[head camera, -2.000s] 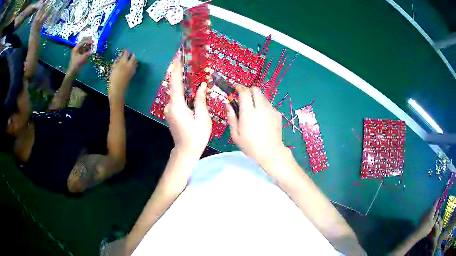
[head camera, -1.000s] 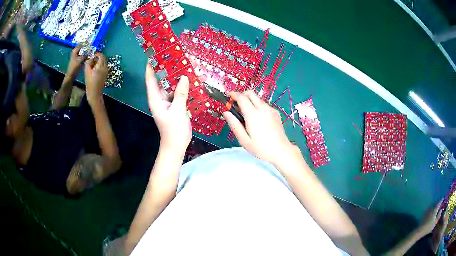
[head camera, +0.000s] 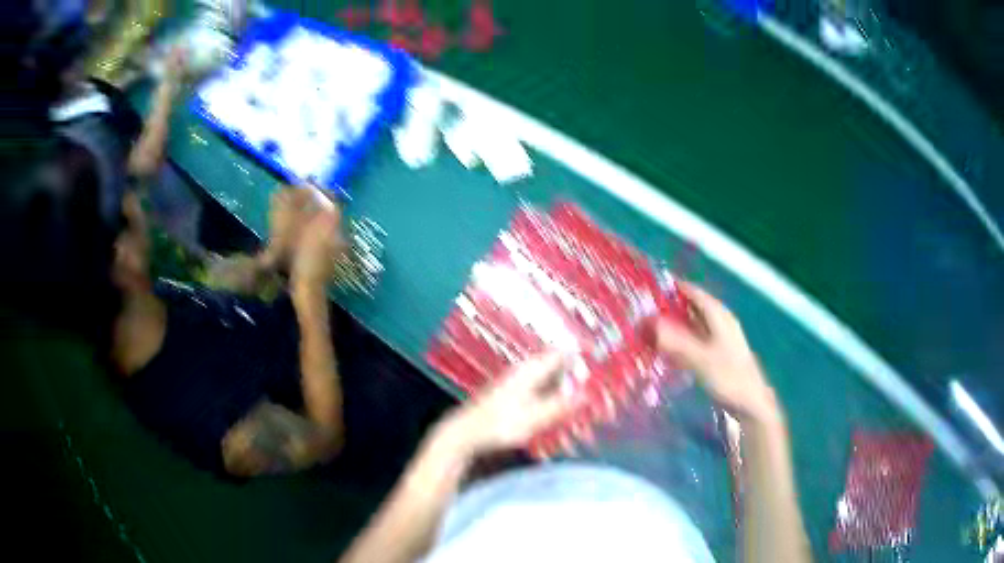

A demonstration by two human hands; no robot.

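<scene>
The frame is strongly blurred. A red PCB panel stack (head camera: 561, 280) lies on the green bench in front of me, with pale glare across it. My left hand (head camera: 515, 405) is at its near edge, fingers on or just over the red boards. My right hand (head camera: 713, 350) is at its right side, fingers curled by the boards' edge. Blur hides whether either hand grips a board. I cannot make out the cutters. A narrow board strip (head camera: 734, 440) shows partly beside my right forearm.
Another red panel stack (head camera: 884, 484) lies at the lower right. A blue bin (head camera: 405, 83) of white parts, loose white pieces (head camera: 484, 138) and small metal parts (head camera: 361, 255) are at the upper left. A neighbour's hands (head camera: 308, 236) work beside the bin. A white strip (head camera: 661, 209) edges the bench.
The view has swung, so the bench contents appear lower and further right. The long board strip is no longer raised in my left hand. Both hands are now low at the panel stack, farther apart.
</scene>
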